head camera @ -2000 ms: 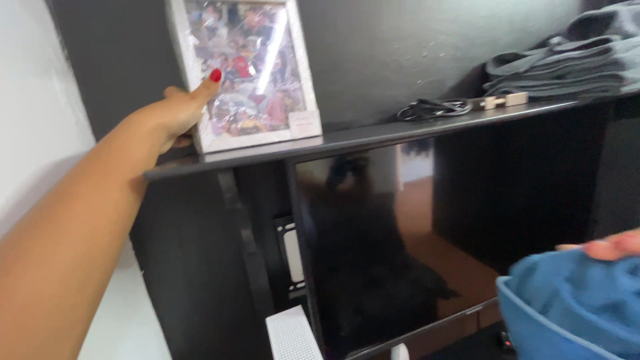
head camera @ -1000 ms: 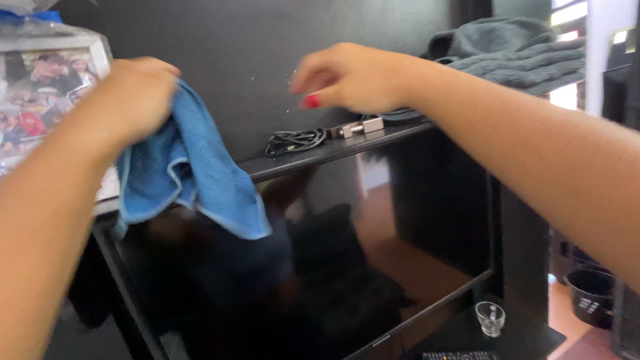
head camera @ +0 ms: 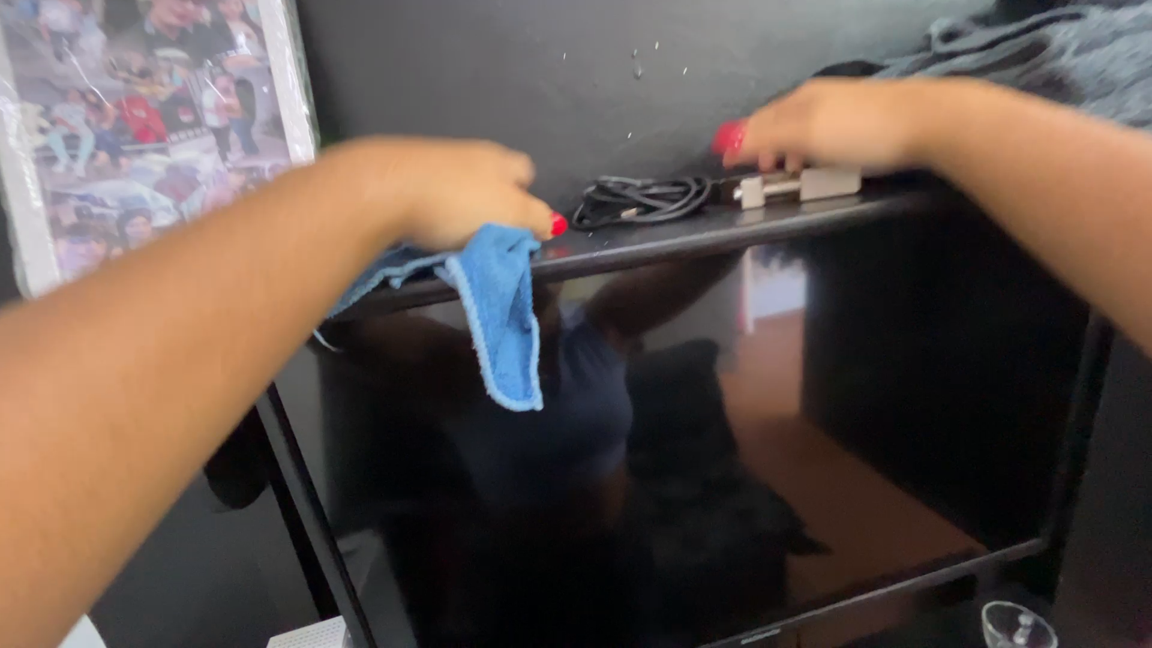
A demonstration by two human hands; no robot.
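My left hand point(head camera: 450, 193) presses a blue cloth point(head camera: 504, 315) with a pale stitched edge on the black shelf point(head camera: 666, 241); a corner of the cloth hangs over the shelf's front edge. My right hand point(head camera: 823, 126) is blurred and hovers at or just above a small metallic and beige object point(head camera: 796, 187) on the shelf; whether it touches it cannot be told. Between the two hands lies a coiled dark cable point(head camera: 643, 200). A white-framed photo collage point(head camera: 153, 135) stands left of my left hand, partly behind my forearm.
Below the shelf is a television point(head camera: 630, 450) with a glossy dark screen. Folded grey fabric point(head camera: 1062, 63) lies at the shelf's right end. A clear glass point(head camera: 1017, 625) stands at the lower right, and a white perforated box point(head camera: 310, 634) is at the lower left.
Two seconds ago my left hand was at the picture frame and the cloth was at the right, by my other hand. One second ago my left hand held the cloth hanging; now it lies partly on the shelf.
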